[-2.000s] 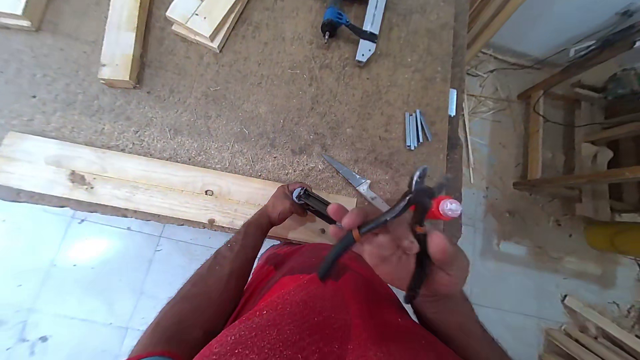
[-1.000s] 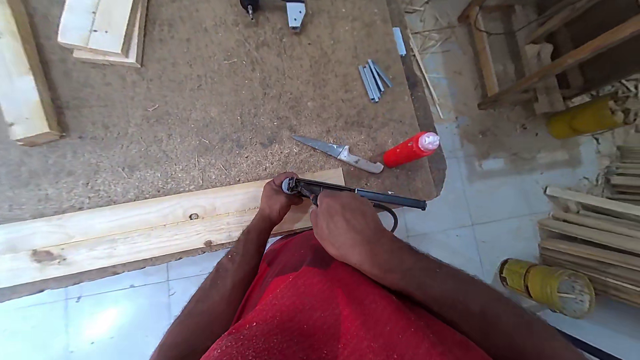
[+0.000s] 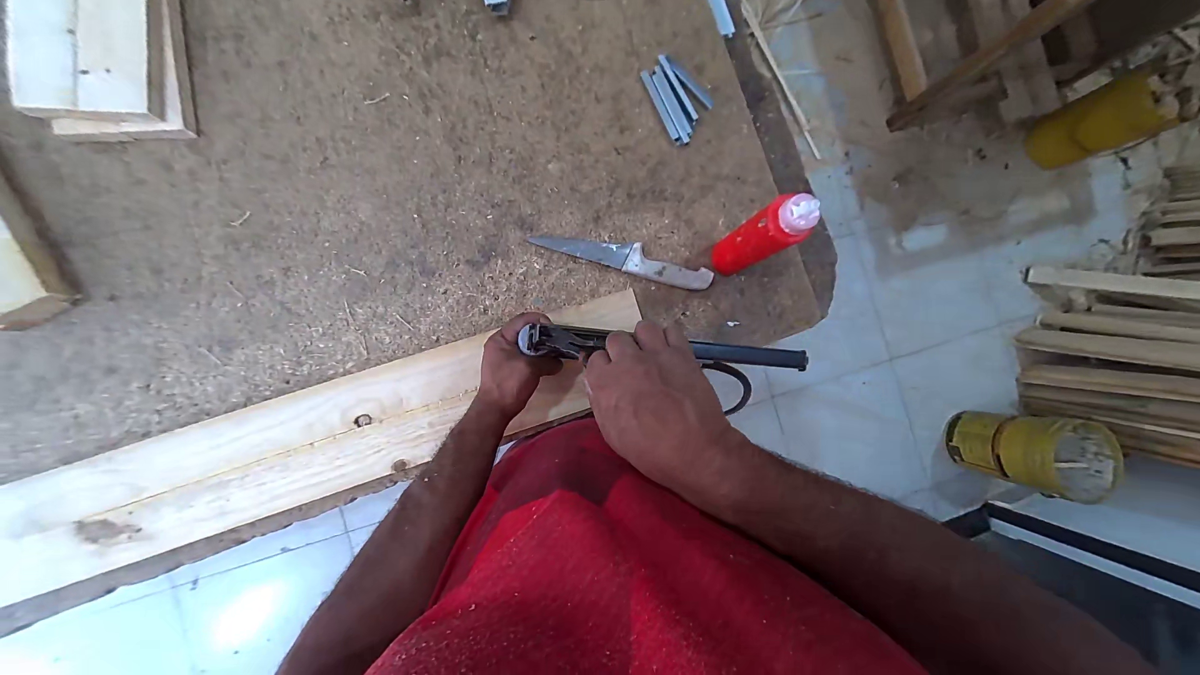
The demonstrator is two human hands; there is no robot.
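My left hand grips the round metal end of a dark tool that looks like a staple gun, held across the end of a long pine board. My right hand is closed over the tool's middle, its fingertips partly hidden. The tool's long black bar points right, and a black curved piece loops below it. Beyond my hands, a knife with a pale handle lies on the workbench, its handle beside a red plastic bottle. Farther off are several grey staple strips.
Wooden boards are stacked at the upper left, with another board end at the left edge. Past the bench's right edge, a yellow container, stacked wood strips and a wooden frame stand over the tiled floor.
My right hand held pincers with black and orange handles two seconds ago; now it is on the dark tool and the pincers are out of sight. My left hand still grips the tool. The view has shifted.
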